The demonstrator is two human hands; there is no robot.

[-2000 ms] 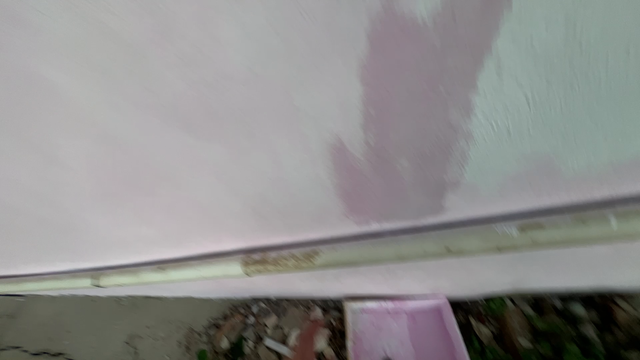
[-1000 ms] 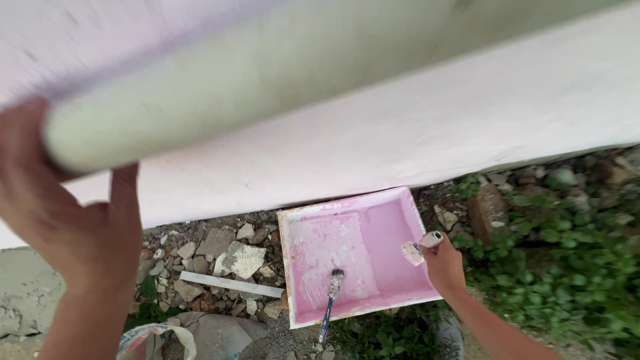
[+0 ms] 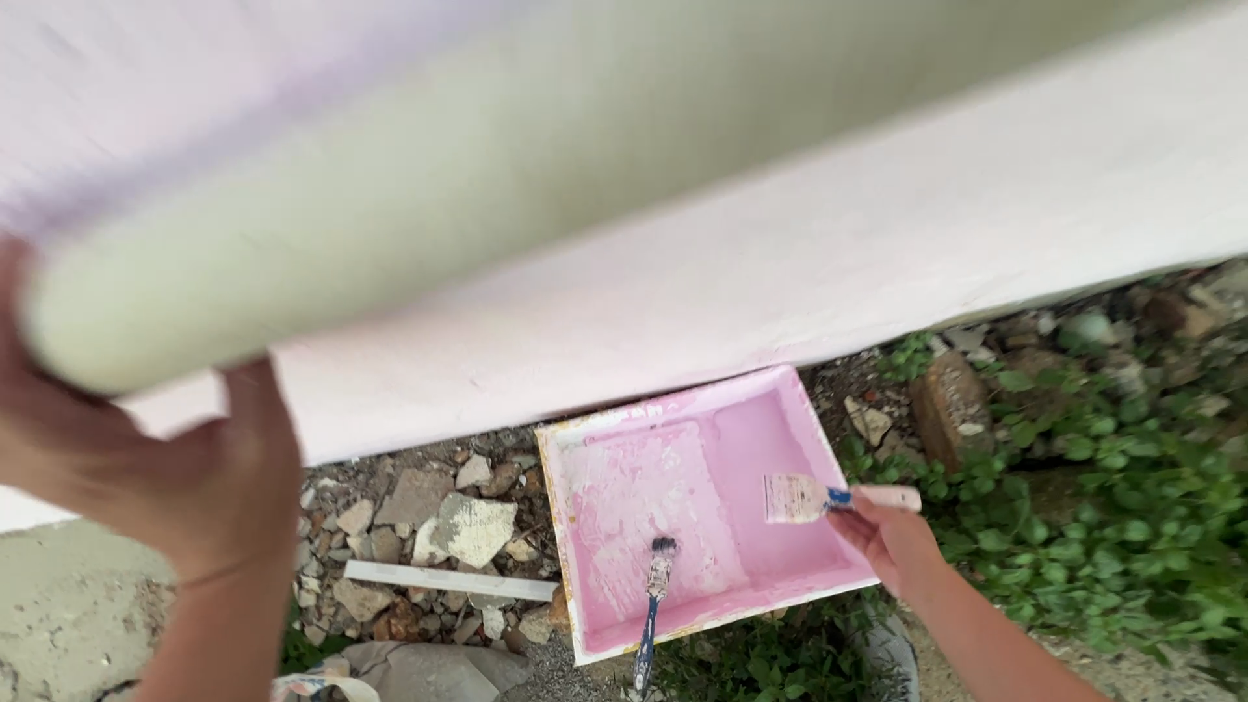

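My left hand (image 3: 166,458) grips the pale green-white pipe (image 3: 439,185) that runs along the wall, thumb below it and fingers at its far side. At the right, my right hand (image 3: 892,546) holds a flat paintbrush (image 3: 795,497) with a pale, paint-smeared head over the deep end of a paint tray (image 3: 561,526). Pink paint (image 3: 770,439) lies in that end. A smaller, dark-tipped brush with a blue handle (image 3: 646,639) rests in the tray, its handle across the near rim. Whether the flat brush touches the paint, I cannot tell.
The pale pink wall (image 3: 682,263) stands along the tray's far side. Rubble stones (image 3: 473,526) and a white strip (image 3: 448,580) lie left of the tray. Green plants (image 3: 1092,526) grow at the right. A sack (image 3: 429,668) is partly visible below.
The view has dropped from the painted wall to the tray, and both hands have come into sight. Since one second ago, the flat brush in my right hand shows more fully over the tray.
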